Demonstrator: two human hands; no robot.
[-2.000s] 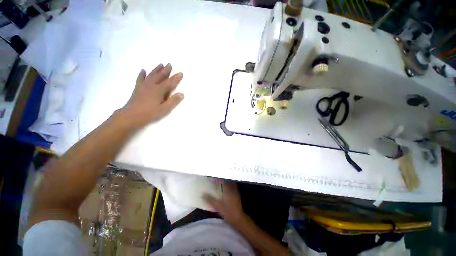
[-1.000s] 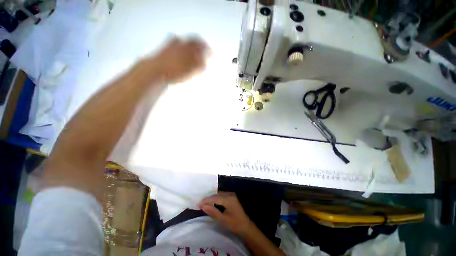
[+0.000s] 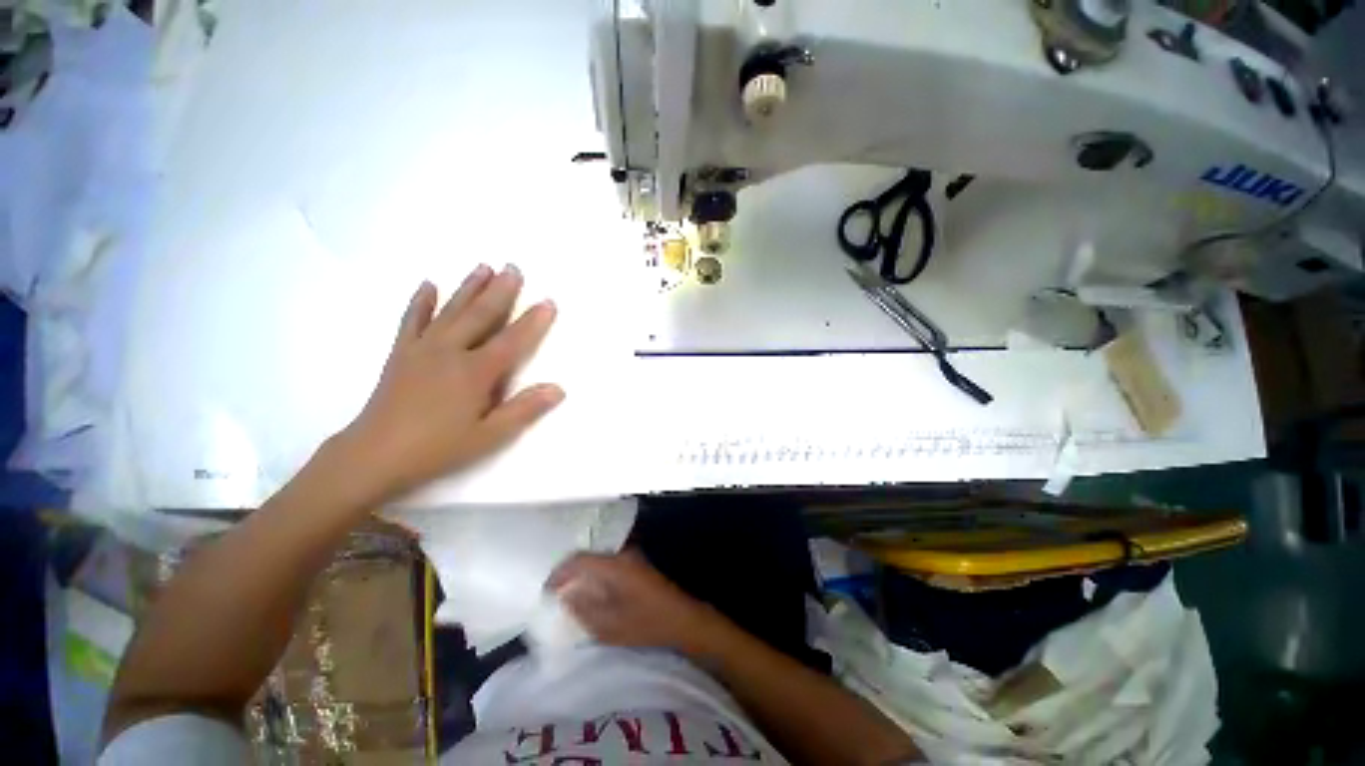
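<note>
A white fabric piece (image 3: pixel 502 557) hangs over the front table edge towards my lap. Its part on the table is washed out against the white top, so its outline there cannot be told. My left hand (image 3: pixel 449 374) lies flat with spread fingers on the white surface, left of the needle area (image 3: pixel 674 255). My right hand (image 3: pixel 606 596) is below the table edge by my lap, slightly blurred, its fingers closed on the hanging cloth. The sewing machine (image 3: pixel 928 105) stands at the upper right with its lamp glowing.
Black-handled scissors (image 3: pixel 894 228) and a slim silver tool (image 3: pixel 921 332) lie under the machine arm. A tan block (image 3: pixel 1142 383) and scraps are at the table's right end. White pieces (image 3: pixel 1048 681) heap below a yellow-edged support (image 3: pixel 1048 561). A taped carton (image 3: pixel 352 644) stands lower left.
My left hand lifted and moved across the cloth, then came down flat nearer the front edge. My right hand has closed on the hanging cloth and shifted left. The view has shifted right.
</note>
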